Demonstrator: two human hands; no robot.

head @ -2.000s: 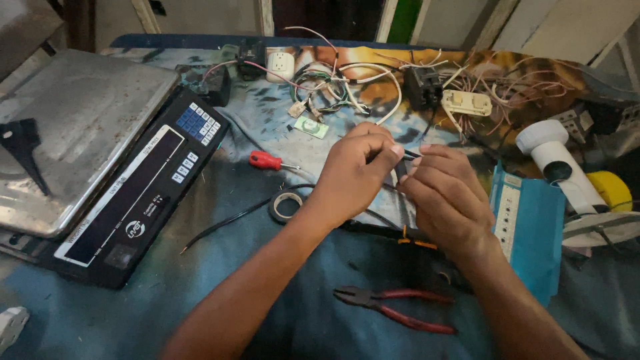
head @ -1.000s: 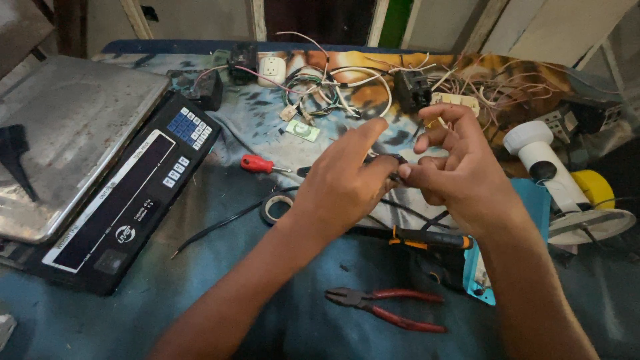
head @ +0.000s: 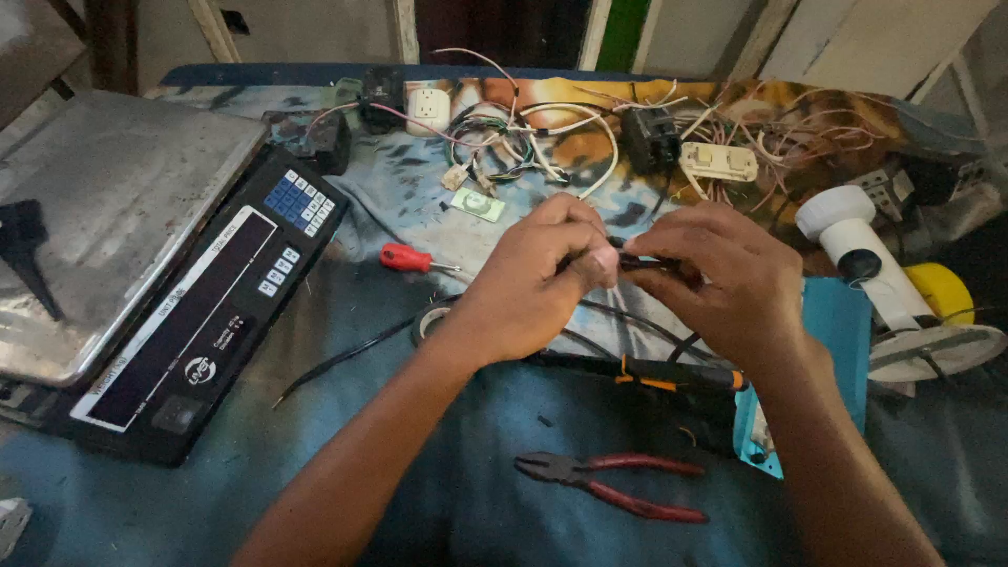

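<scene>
My left hand (head: 551, 276) and my right hand (head: 709, 276) meet over the middle of the bench, fingers closed on a black cable (head: 642, 262) that spans the small gap between them. What exactly is at its end is hidden by the fingers. More black cable passes under both hands. Beneath my left wrist lies a roll of tape (head: 429, 321), partly covered. A tool with a black and orange handle (head: 681, 374) rests below my right hand. Nearer the front, pliers with red handles (head: 610, 482) lie slightly apart. To the left is a red-handled screwdriver (head: 408, 257).
A weighing scale (head: 213, 315) takes up the left side. Along the back are a white socket outlet (head: 428, 110), bundled wires (head: 492, 142), a cream switch plate (head: 718, 161) and tangled wires. At right stand a blue casing (head: 843, 339) and a white cylindrical part (head: 870, 252).
My right hand's raised fingers have come down and closed around the black cable. My left hand stays near the same place, its fingers curled in more.
</scene>
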